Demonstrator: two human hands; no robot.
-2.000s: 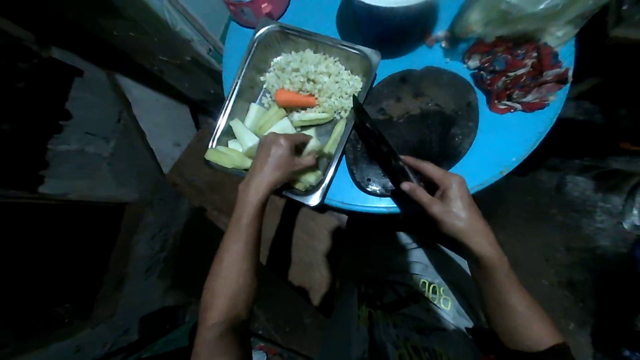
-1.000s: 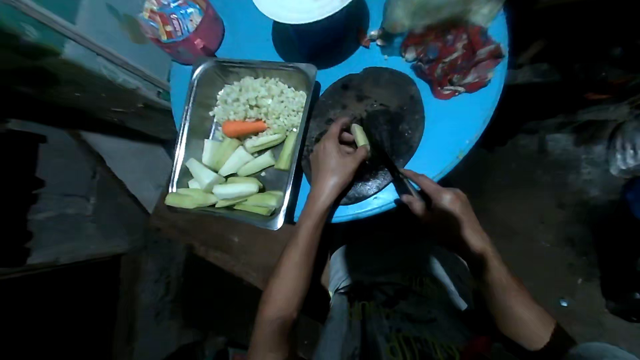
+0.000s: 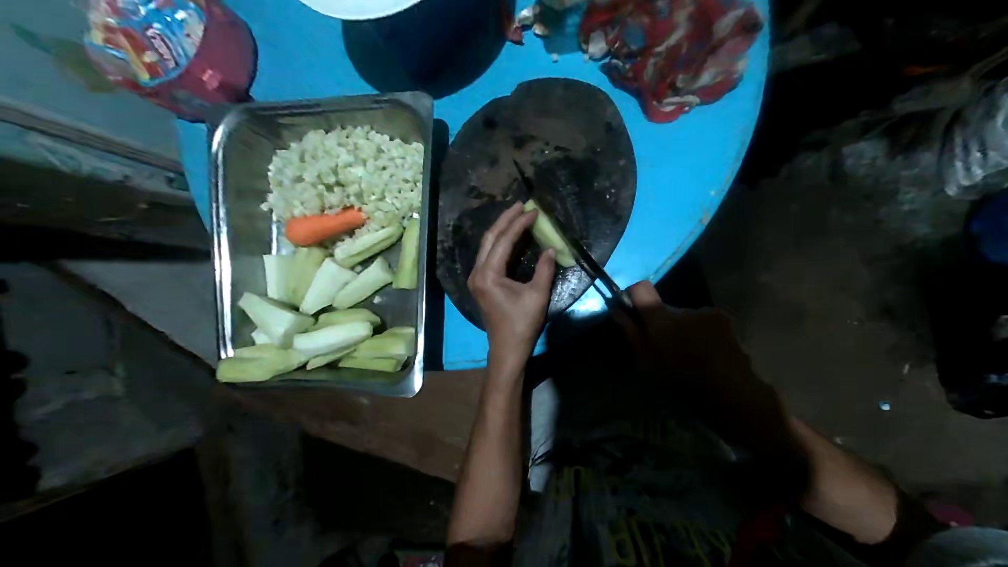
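Note:
My left hand (image 3: 512, 283) pinches a pale green vegetable piece (image 3: 549, 234) between thumb and fingers on a dark round chopping board (image 3: 583, 118). The handle of a kitchen knife (image 3: 587, 261) is in my right hand (image 3: 669, 331), which lies in deep shadow. Its dark blade runs along the right side of the piece, tip pointing up the board. Left of the board, a metal tray (image 3: 428, 315) holds diced pale vegetable (image 3: 339, 173), an orange carrot piece (image 3: 323, 227) and several peeled pale green chunks (image 3: 331, 339).
Everything stands on a round blue table (image 3: 701, 165). Behind the board are a dark pot (image 3: 425, 51) with a white top and a heap of red and whitish pieces (image 3: 669, 55), perhaps meat. A pink container (image 3: 228, 63) with small packets stands behind the tray.
Two seconds ago my left hand was in the tray among the green chunks; it has moved right to the board with a piece. The knife has come down beside that piece. The view has shifted.

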